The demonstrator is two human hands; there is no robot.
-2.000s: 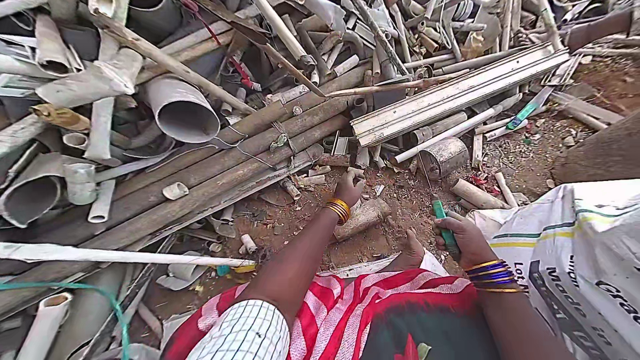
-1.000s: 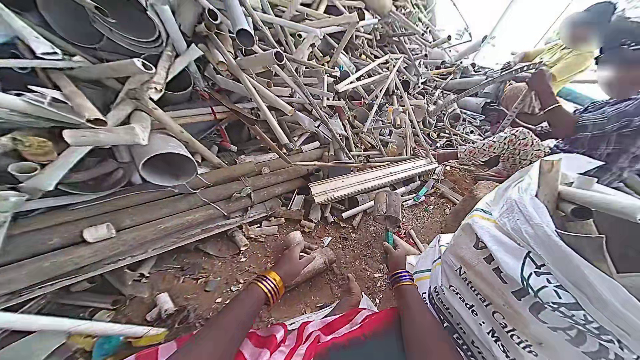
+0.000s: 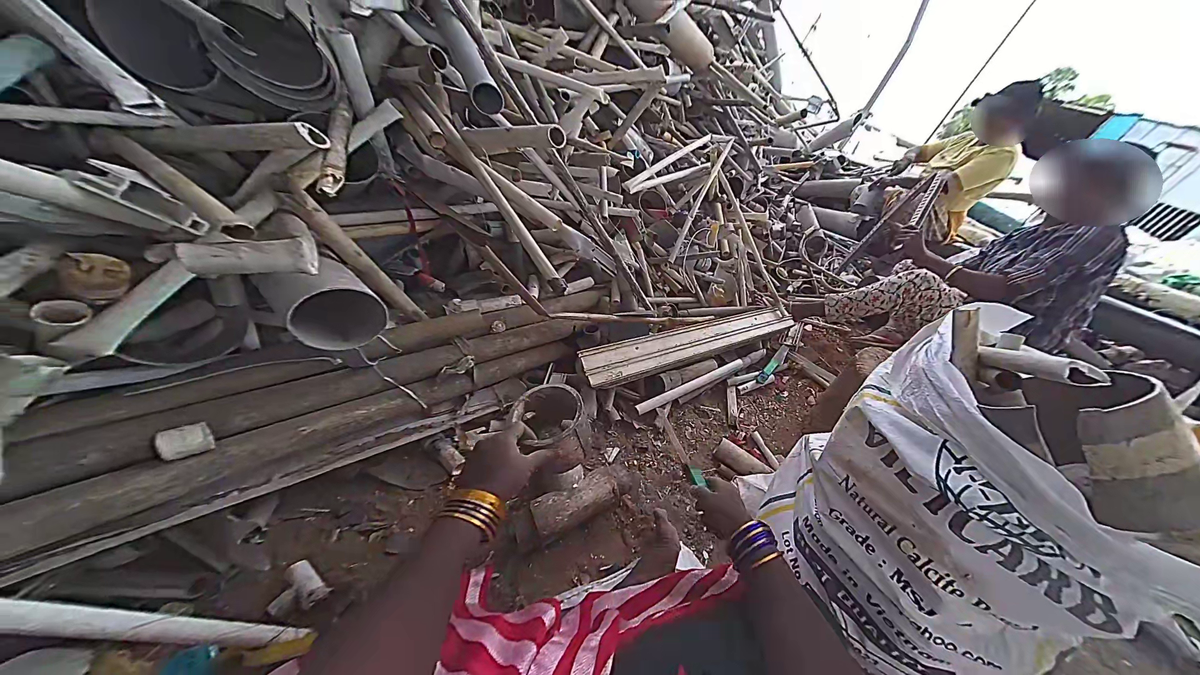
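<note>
My left hand (image 3: 502, 464), with bangles at the wrist, holds a short, wide pipe piece (image 3: 586, 433) by its left rim, the open end facing up. In my right hand (image 3: 722, 506) is a green-handled tool (image 3: 697, 476) with a narrow blade pointing up and left; its exact kind cannot be told. A thick cylindrical block (image 3: 577, 503) lies on the ground between my hands, just below the pipe piece. One bare foot (image 3: 660, 539) shows beside the block.
Scrap pipes (image 3: 506, 141) are heaped ahead. Long pipes (image 3: 281, 436) lie at left, near a white grooved panel (image 3: 684, 347). A printed sack (image 3: 872, 469) of pipe pieces stands at right. Beyond it are two people, one in a patterned top (image 3: 1050, 272), one in yellow (image 3: 980, 173).
The wide pipe piece has moved left, from beside my right hand to my left hand, which now holds it. The view has tilted up since the first frame.
</note>
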